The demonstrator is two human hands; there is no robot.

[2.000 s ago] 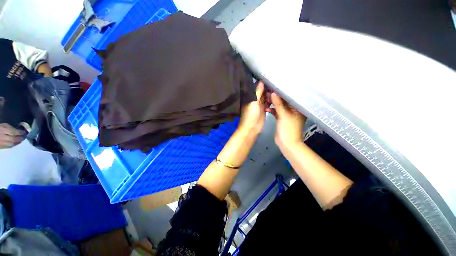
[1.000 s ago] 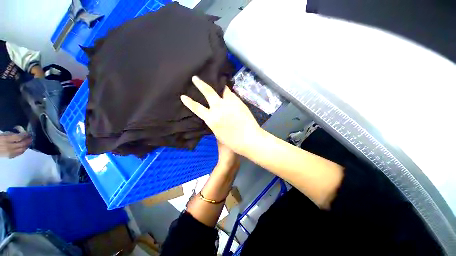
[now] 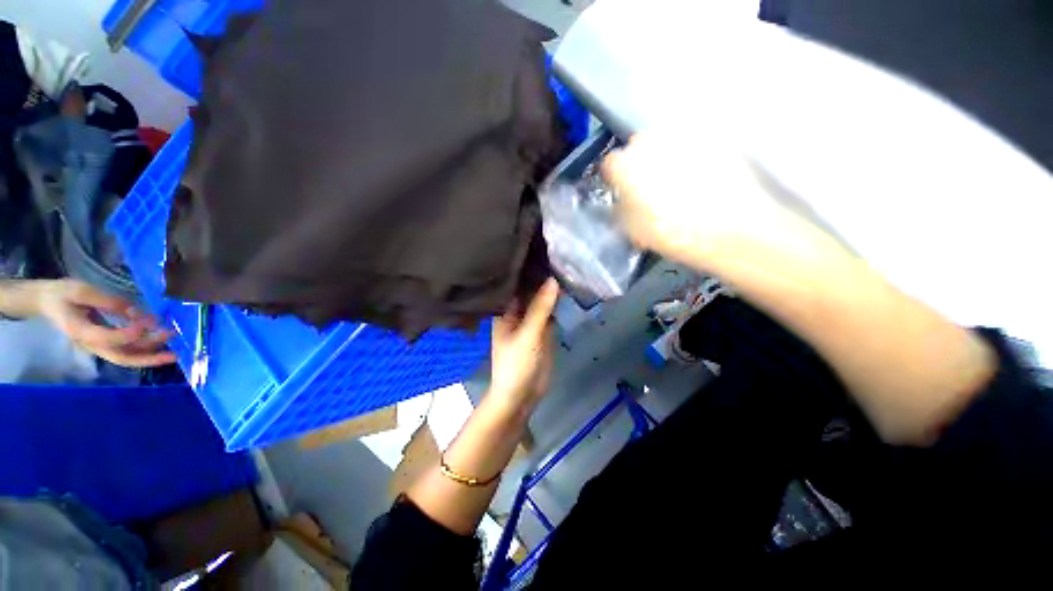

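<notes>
A thick stack of dark brown cut fabric pieces (image 3: 358, 162) lies on a blue plastic crate (image 3: 335, 381). My left hand (image 3: 522, 352), with a gold bracelet at the wrist, is at the stack's lower right edge. Its fingertips are partly hidden there, so its grip is unclear. A crinkled clear plastic bag (image 3: 587, 237) shows between the stack and the white table, in an open drawer (image 3: 595, 150) under the table edge. My right hand (image 3: 652, 202) is blurred and overexposed beside the bag. Its fingers reach the drawer area and their hold cannot be made out.
The white table (image 3: 854, 127) curves across the upper right, with dark cloth (image 3: 947, 58) on it. Snips (image 3: 201, 346) lie in the crate. Another person's hand (image 3: 110, 323) is by the crate's left side. A blue metal frame (image 3: 554, 485) and cardboard (image 3: 416, 462) are below.
My right hand has moved from over the stack to the right, beside the plastic bag. My left hand is at the stack's edge. The other person's hand has come closer to the crate.
</notes>
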